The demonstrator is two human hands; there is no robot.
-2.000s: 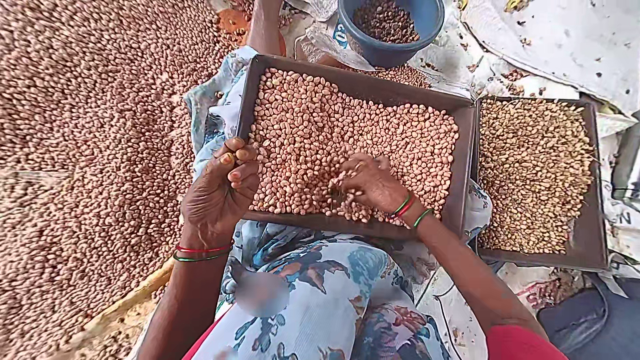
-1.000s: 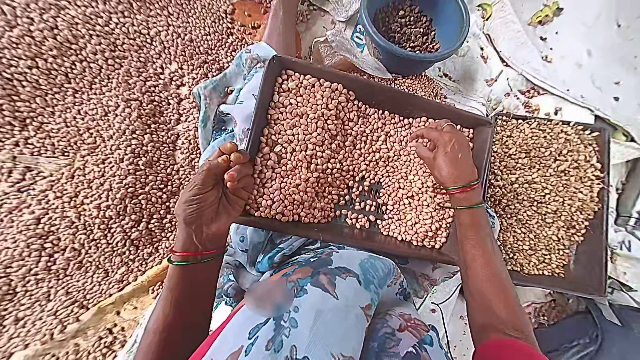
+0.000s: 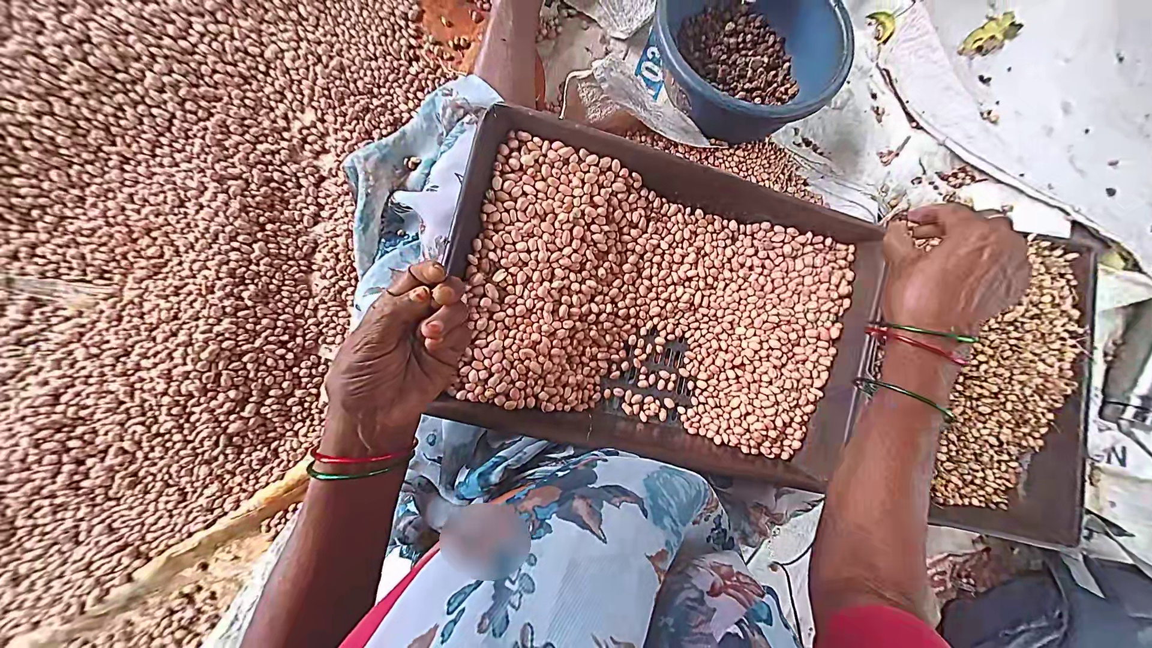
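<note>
A dark plastic tray [image 3: 666, 441] with a slotted base, filled with pinkish-brown nuts or beans [image 3: 558, 279], lies tilted over my lap. My left hand [image 3: 400, 346] is at its left wall, fingers curled, with the thumb by the rim; whether it grips the rim is partly hidden. Past the tray's right wall, my right hand [image 3: 958, 261] is above the top left corner of a second dark tray [image 3: 1053, 499], which holds paler, yellowish pieces [image 3: 999, 423]. Its fingers are bent and their tips are partly hidden, so I cannot tell whether they pinch anything.
A blue bucket [image 3: 823, 54] with dark pieces inside stands behind the first tray. A wide spread of similar nuts or beans [image 3: 162, 270] covers the left. White sheeting [image 3: 1062, 99] lies at the back right, and dark cloth [image 3: 1017, 603] at the lower right.
My right hand has moved from inside the first tray, rightward past its edge to the second tray. A slotted patch of the first tray's base shows since one second ago. My left hand stays at the left wall.
</note>
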